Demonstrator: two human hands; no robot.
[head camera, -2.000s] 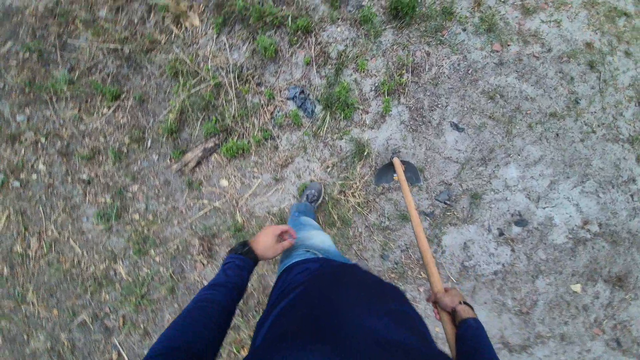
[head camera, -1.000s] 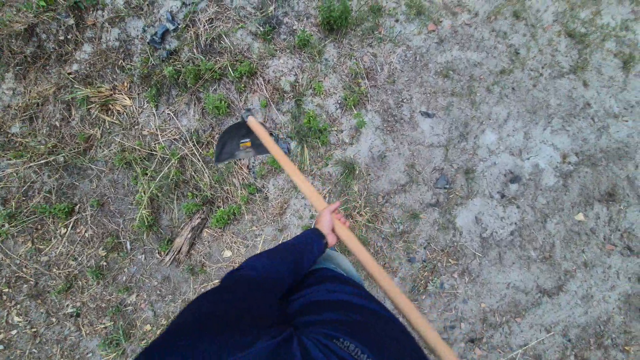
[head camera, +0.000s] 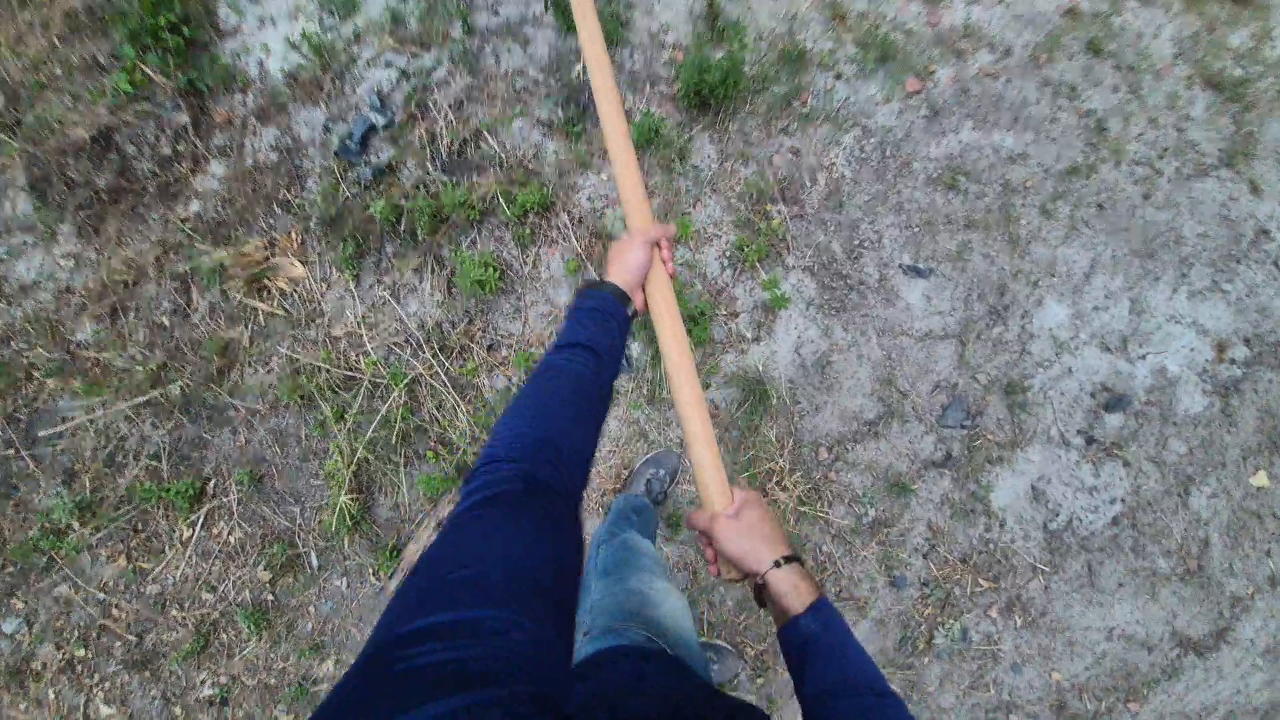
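Note:
A long wooden hoe handle (head camera: 680, 370) slants across the middle, from the top edge down toward my body. My left hand (head camera: 641, 262) is closed around it about midway along the part in view, arm stretched forward. Near its lower end my right hand (head camera: 742, 533), with a beaded bracelet at the wrist, grips the same handle, and a short stub shows below the fist. The blade end lies beyond the top edge, out of view.
Dry ground with low green weeds (head camera: 712, 75) and straw lies around. A dark crumpled scrap (head camera: 360, 135) rests at upper left, a dark stone (head camera: 956, 412) at right. My shoe (head camera: 655, 475) stands just left of the handle.
My left hand, holding nothing two seconds ago, now grips the handle. The blade, seen in both earlier frames, has left the view past the top. My right hand is back in view.

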